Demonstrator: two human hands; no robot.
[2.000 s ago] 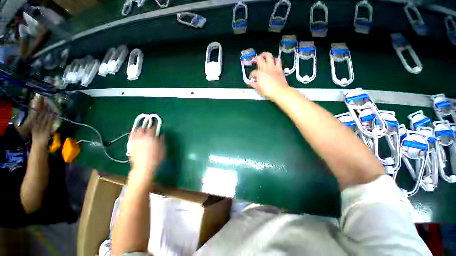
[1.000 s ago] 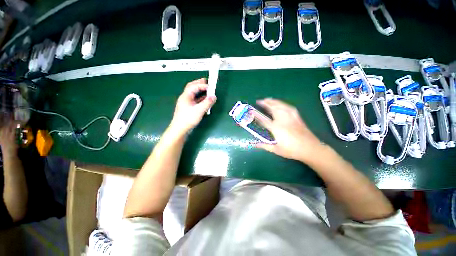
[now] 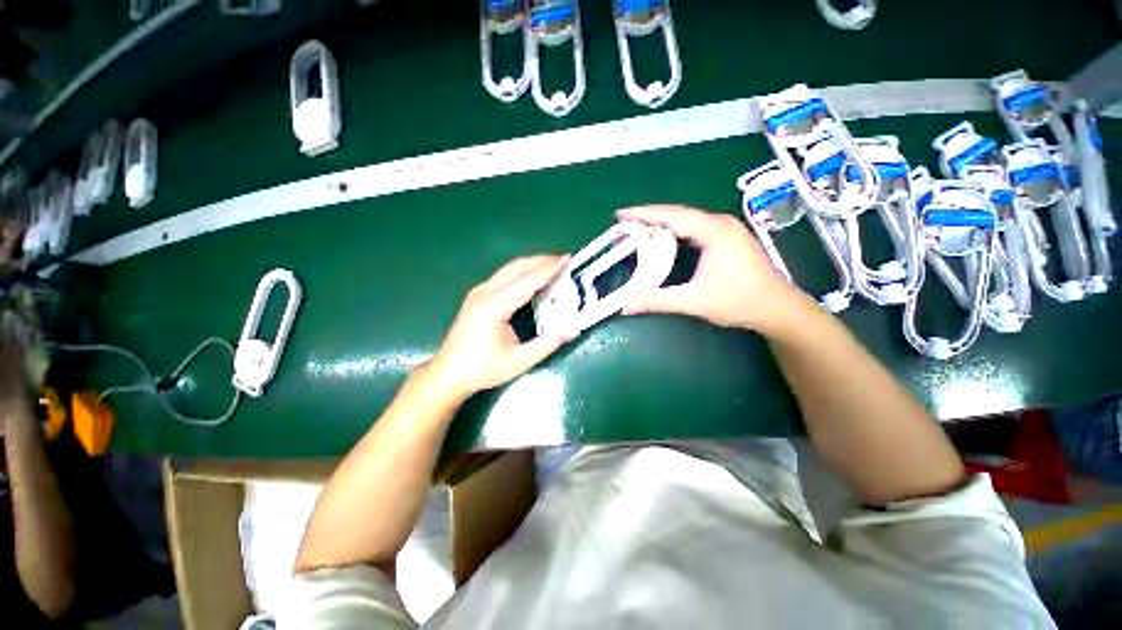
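Observation:
A white loop-shaped unit (image 3: 605,278) is held tilted above the green bench between both hands; no blue shows on it. My left hand (image 3: 505,322) grips its lower left end. My right hand (image 3: 720,268) grips its upper right end. Whether the two halves are fully closed cannot be told. A plain white cover shell (image 3: 255,364) lies on the bench at left. Loaded housing halves with blue patches (image 3: 957,222) are piled at right.
A pale strip (image 3: 431,171) crosses the green bench. Beyond it stand white units (image 3: 316,105) and loaded halves (image 3: 645,49). A cable (image 3: 197,420) and orange object (image 3: 91,422) lie at left, near another person's arm (image 3: 37,517). An open carton (image 3: 203,542) is below the edge.
The separate white cover and blue-marked half from a second ago are now together between both hands. The view has shifted, so the bench items appear further left and the pile slightly higher.

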